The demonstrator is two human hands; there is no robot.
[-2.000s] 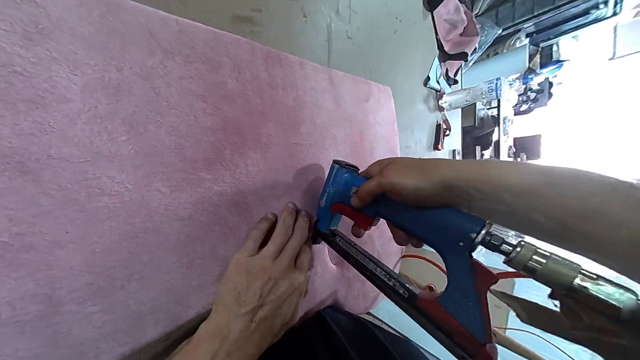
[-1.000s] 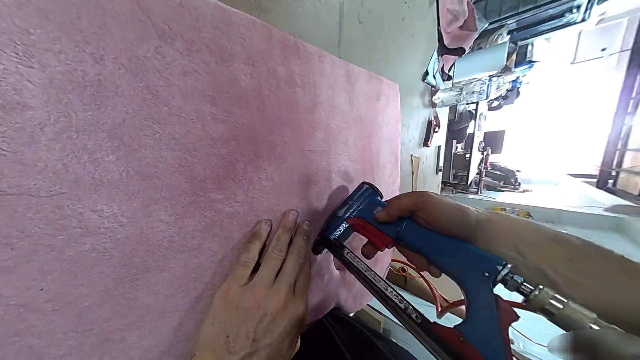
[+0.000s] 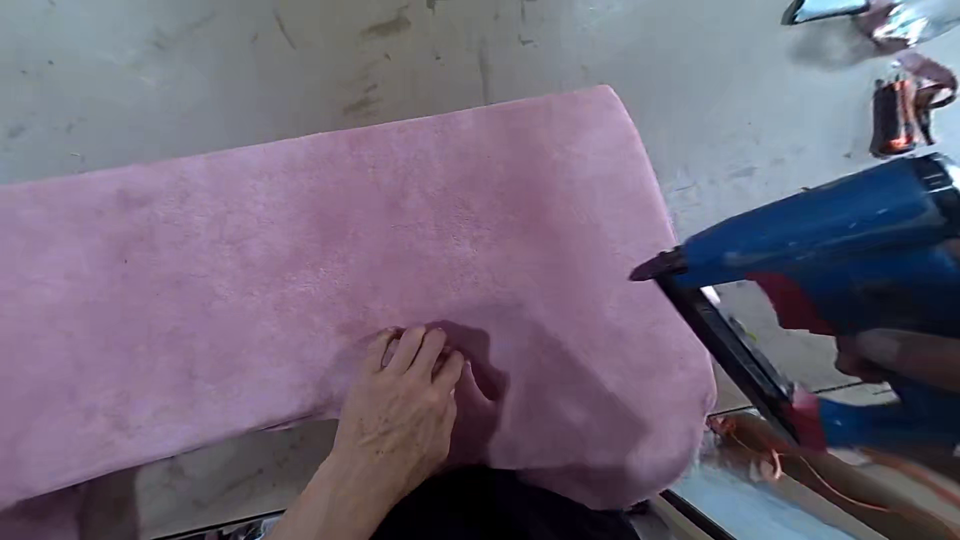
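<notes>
A long upholstered piece in pink plush fabric (image 3: 465, 225) lies across the view. My left hand (image 3: 409, 397) presses on it near its front edge, fingers bent, beside a fold or hollow in the fabric. At the right, my right hand (image 3: 900, 356), partly cut off by the frame, is closed round the handle of a blue and red pneumatic stapler (image 3: 817, 240). The stapler's dark nose points left, over the right end of the pink piece. Whether the nose touches the fabric cannot be told; it looks raised.
Grey, stained floor (image 3: 262, 67) lies beyond the pink piece. A black and orange object (image 3: 894, 116) and a shiny plastic bag (image 3: 915, 22) are at the upper right. An orange air hose (image 3: 832, 491) runs at the lower right. Dark clothing (image 3: 502, 506) touches the front edge.
The stapler in my right hand has moved right, away from my left hand, where its nose was on the fabric. The view has shifted. My left hand's fingers are now more bent.
</notes>
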